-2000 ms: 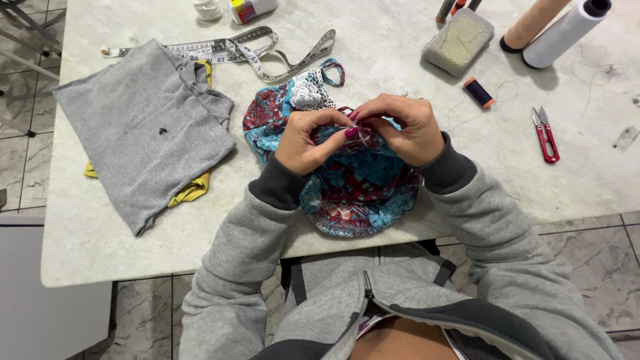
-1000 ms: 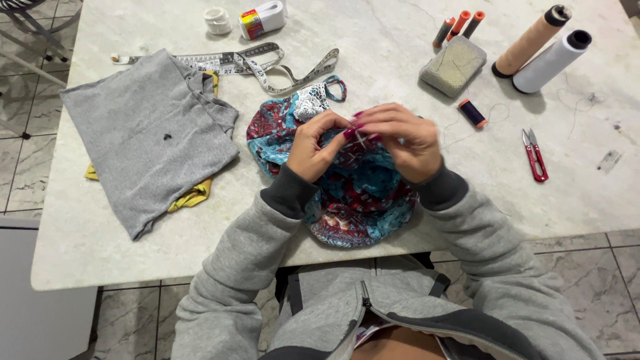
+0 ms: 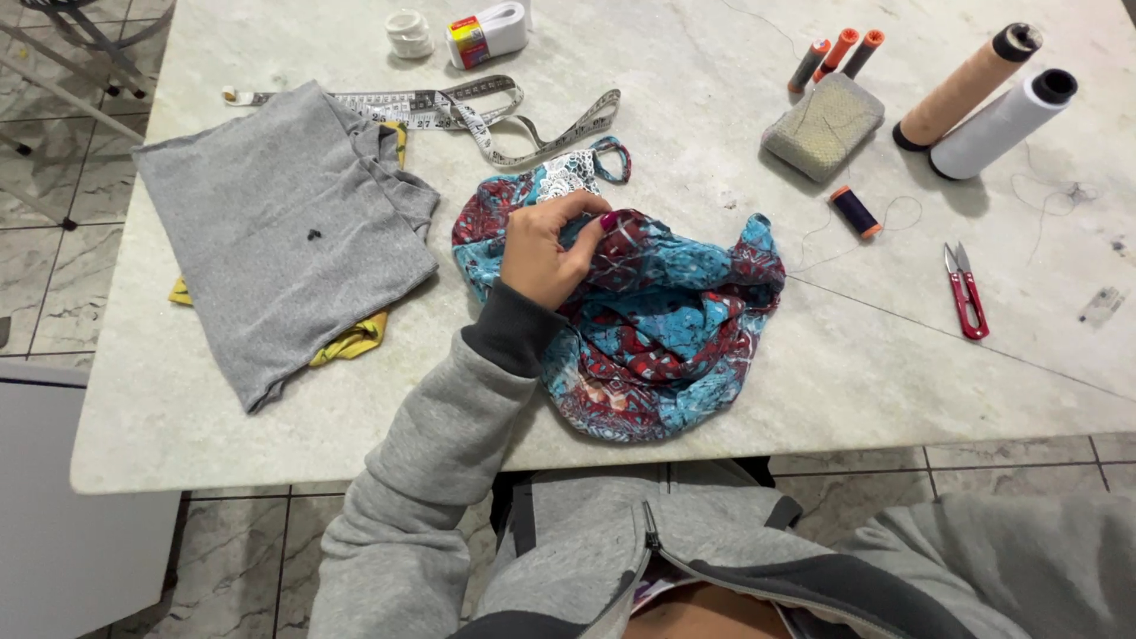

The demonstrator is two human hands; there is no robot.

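My left hand (image 3: 552, 248) pinches the upper edge of a blue and dark red patterned garment (image 3: 679, 333) between thumb and fingers. The garment lies bunched near the front edge of the marble table. White lace trim (image 3: 568, 175) and a small fabric loop show just above my hand. My right hand is out of the picture; only its grey sleeve (image 3: 1021, 550) shows at the lower right. A thin dark line, either thread or a mark on the marble, runs from the garment's right side toward the right edge.
Left lies a folded grey cloth (image 3: 293, 222) over yellow fabric (image 3: 351, 339). Behind are a tape measure (image 3: 484, 120), a white jar (image 3: 409, 34) and a banded white roll (image 3: 486, 34). To the right are a pincushion (image 3: 824, 127), a small spool (image 3: 855, 213), thread snips (image 3: 966, 292) and thread cones (image 3: 1003, 124).
My right hand has let go of the garment and moved out of view to the right. My left hand still pinches the fabric, whose right part is now uncovered.
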